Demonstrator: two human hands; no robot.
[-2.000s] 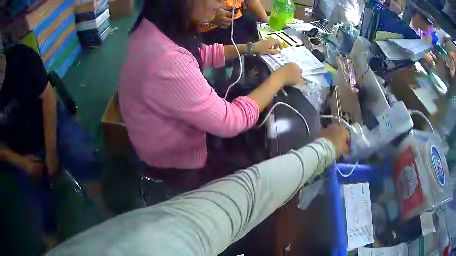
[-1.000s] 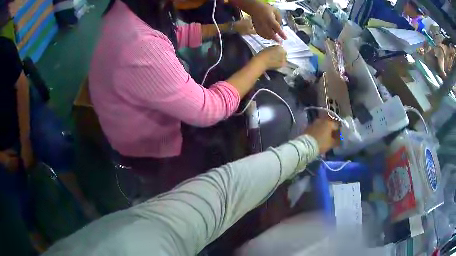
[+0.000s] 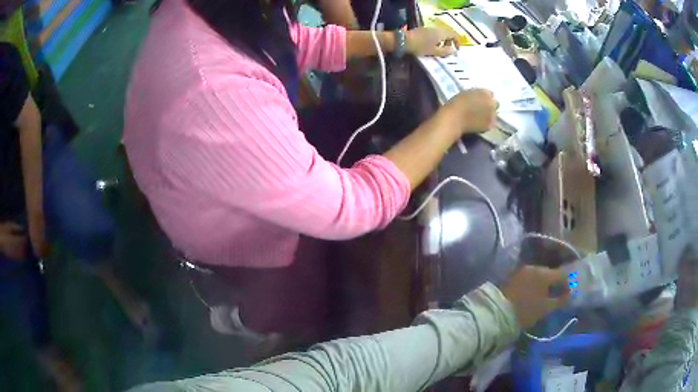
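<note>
My left hand (image 3: 536, 295) reaches in from the bottom with a pale sleeve. Its fingers close on the near left end of the white power strip (image 3: 631, 268), beside small blue lights. The exact grip is partly blurred. My right hand (image 3: 686, 287) is blurred and cut off at the right edge, by the strip's far end; its fingers cannot be made out. A white cable (image 3: 551, 239) loops behind my left hand.
The blue tray (image 3: 528, 367) is below the strip, with papers (image 3: 562, 379) in it. A neighbour in pink (image 3: 252, 153) sits close on the left, arms over printed sheets (image 3: 490, 73). Cardboard pieces (image 3: 575, 199) stand behind the strip.
The view has shifted, so the strip, tray and my left hand sit lower. My right forearm has come in at the right edge. My left hand stays at the strip's end.
</note>
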